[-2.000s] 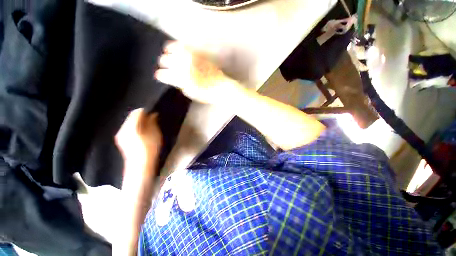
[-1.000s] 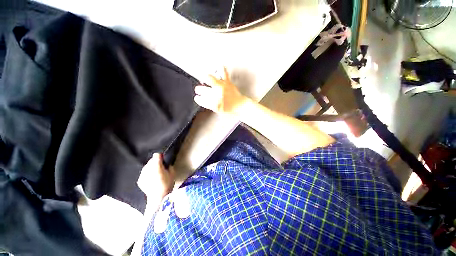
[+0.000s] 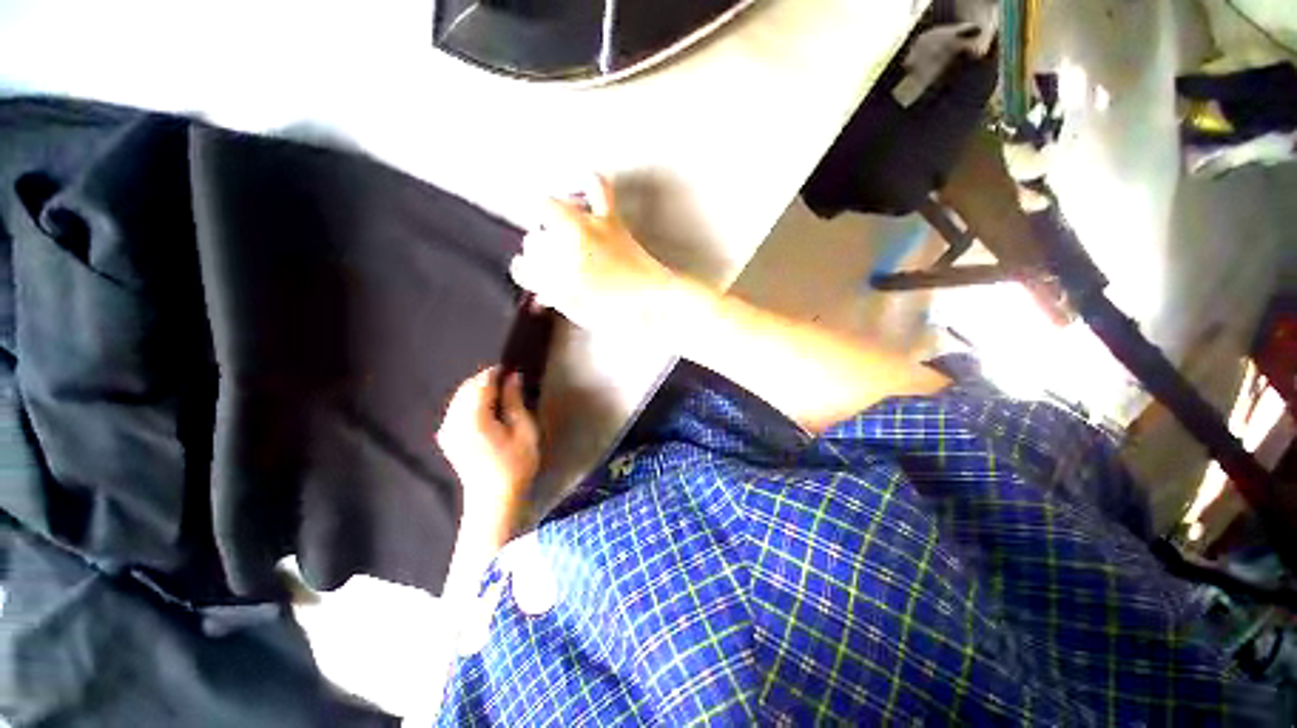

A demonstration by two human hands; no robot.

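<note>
A wide black cloth, like a trouser leg or garment panel (image 3: 342, 313), lies over the white-covered table (image 3: 797, 86) and runs off to the left in folds. My right hand (image 3: 576, 256) pinches the far corner of its near end. My left hand (image 3: 491, 434) holds the same end nearer my body. Between the hands a narrow dark folded edge, like a hem (image 3: 528, 341), shows. My fingertips are partly overexposed, so the exact grip is hard to see.
A dark pointed soleplate with a pale rim (image 3: 605, 31) is cut off at the top edge. Right of the table are a black cloth on a stool (image 3: 910, 135), hoses (image 3: 1018, 64) and a dark slanting bar (image 3: 1138, 349). My checked blue clothing fills the bottom.
My hands first moved apart along the cloth's end. Since then my left hand has moved up, closer to my right hand, and the folded edge stands steeper. The view has shifted slightly.
</note>
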